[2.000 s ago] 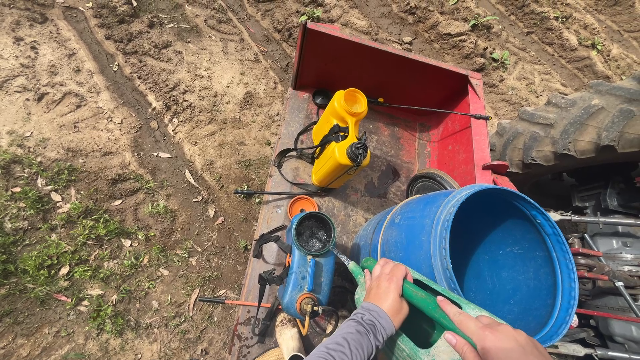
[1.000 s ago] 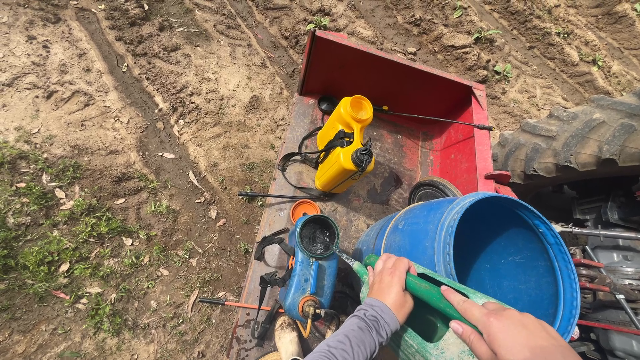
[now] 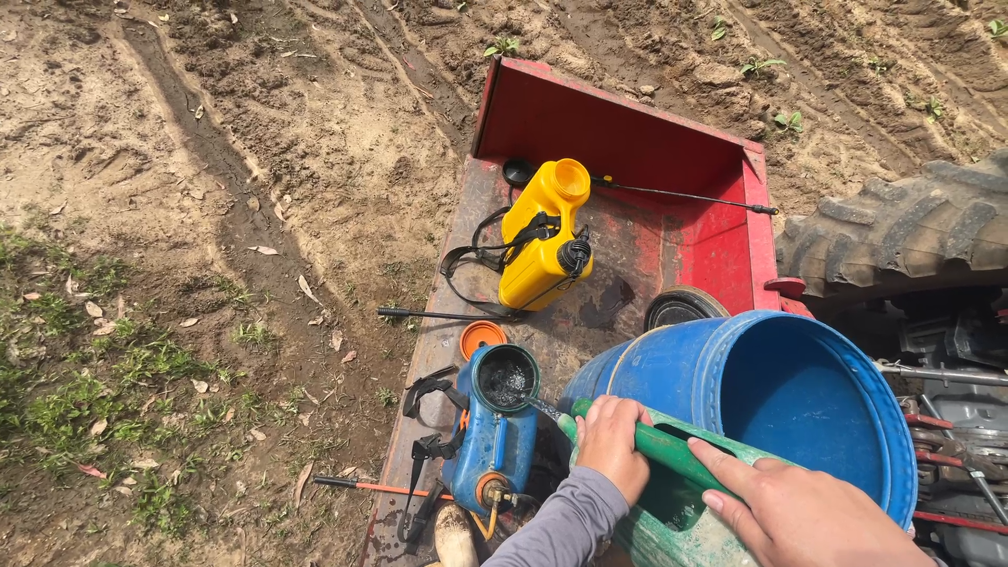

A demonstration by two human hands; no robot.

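Observation:
My left hand (image 3: pixel 613 445) is closed around the front of the handle of a green plastic watering can (image 3: pixel 685 472). My right hand (image 3: pixel 811 508) holds the same can farther back, its fingers over the handle and rim. Water runs from the can's spout into the round mouth of a blue backpack sprayer (image 3: pixel 498 441), where the surface looks bubbly. An orange cap (image 3: pixel 482 339) lies just above that mouth. Right beside the can, a large blue plastic barrel (image 3: pixel 654 370) stands with its top uncovered. Farther up, a yellow backpack sprayer (image 3: pixel 543 244) has its black straps spread out.
Everything sits on a red metal carrier bed (image 3: pixel 614 126) with raised walls. A spray lance (image 3: pixel 693 195) leans over the right wall. A round black lid (image 3: pixel 683 305) lies by the barrel. A tractor tyre (image 3: pixel 906 220) is at the right, muddy soil (image 3: pixel 354 197) at the left.

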